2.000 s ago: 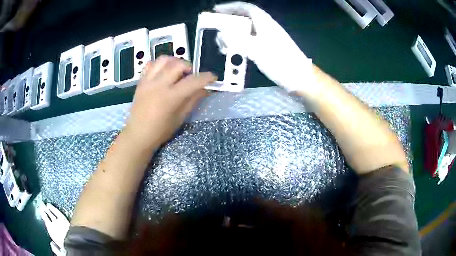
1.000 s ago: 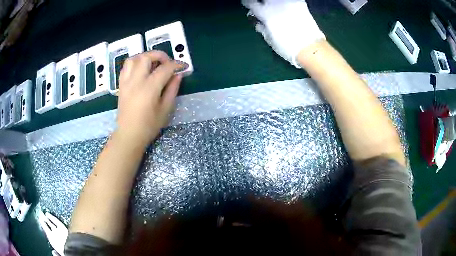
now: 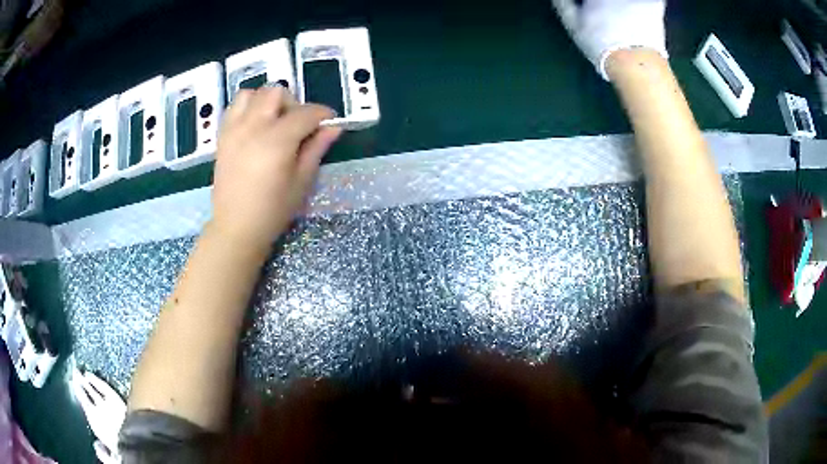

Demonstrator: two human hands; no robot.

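Note:
White plastic housings with rectangular windows and dark round holes stand in a slanted row on the green belt. My bare left hand has thumb and fingertips at the lower left corner of the rightmost housing, pinching its edge. The hand covers the lower part of the housing beside it. My right hand, in a white glove, reaches over the belt at the top edge. Its fingers are partly cut off and blurred, and I cannot see anything held.
More housings lie at the right, the nearest tilted. Pale tape borders the silvery bubble wrap mat. A red pouch is at right. White gloves and parts with dark fittings are at left.
The row has shifted left and another housing stands at its right end under my left fingertips. My right hand let go of the earlier housing and moved right, towards the top edge.

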